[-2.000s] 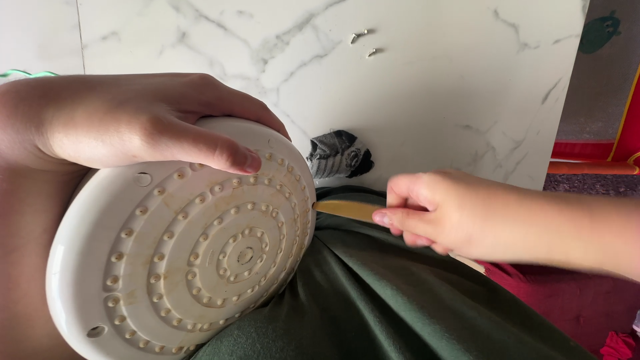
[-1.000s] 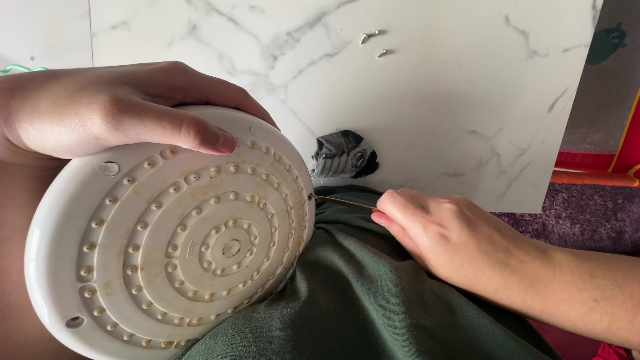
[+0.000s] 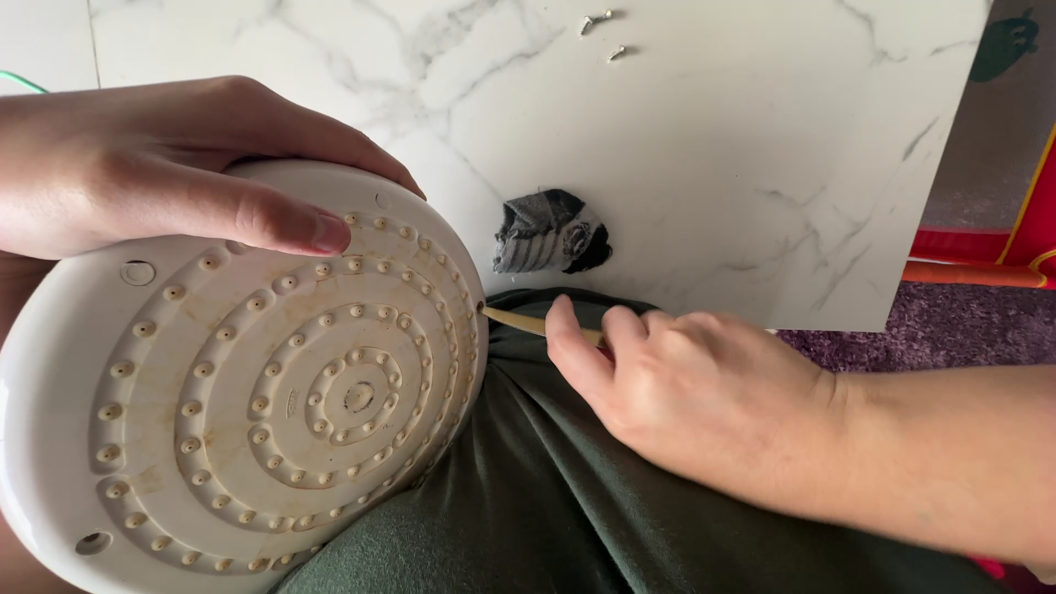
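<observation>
My left hand grips the upper rim of a round white plastic shower head, its thumb lying on the face. Rings of small nozzles with brownish stains cover that face, which is turned toward me. The shower head rests against dark green cloth over my lap. My right hand holds a thin yellowish blade-like tool, whose tip meets a small hole at the right rim of the shower head. The tool's rear end is hidden in my fingers. A recessed hole shows at the lower left of the face.
A white marble-patterned tabletop lies beyond my lap. Several small screws are on it, and a crumpled grey and black sock lies near its close edge. Right of the table are a purple carpet and a red-edged item.
My right hand has turned about the tool, its back now facing up, while the tip stays at the rim hole. My left hand keeps its hold on the shower head.
</observation>
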